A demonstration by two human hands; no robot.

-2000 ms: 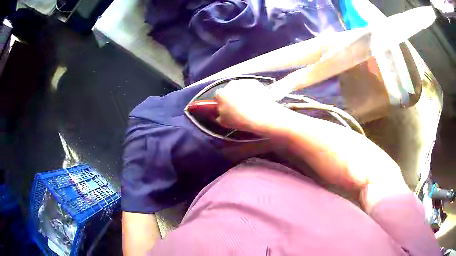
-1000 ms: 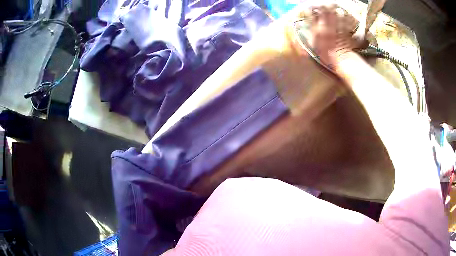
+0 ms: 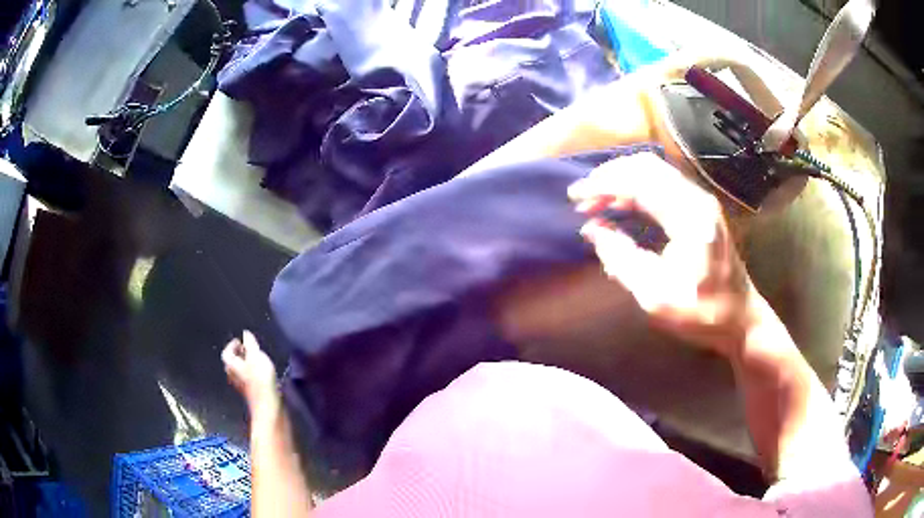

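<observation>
A dark purple-blue garment [image 3: 436, 248] lies over the beige padded pressing arm [image 3: 598, 329], its left part hanging over the rounded end. My right hand [image 3: 659, 243] is at the garment's right end, fingers and thumb curled round a dark fold of its cloth; the hand is a little blurred. My left hand [image 3: 249, 366] is just left of the hanging part, fingers curled; whether cloth is in it cannot be seen. The steam iron [image 3: 724, 126] rests on the right end of the pad, beyond my right hand, with its pale hose rising.
A crumpled heap of the same cloth [image 3: 395, 111] lies beyond the pad, with a light-blue sheet [image 3: 633, 38] beside it. A dark ribbed cord [image 3: 856, 202] runs along the right edge. A blue plastic crate [image 3: 187, 476] stands on the floor at lower left.
The iron was moved from the cloth to the pad's right end and let go. My right hand has come back to the garment, which has been shifted. My left hand has come into view.
</observation>
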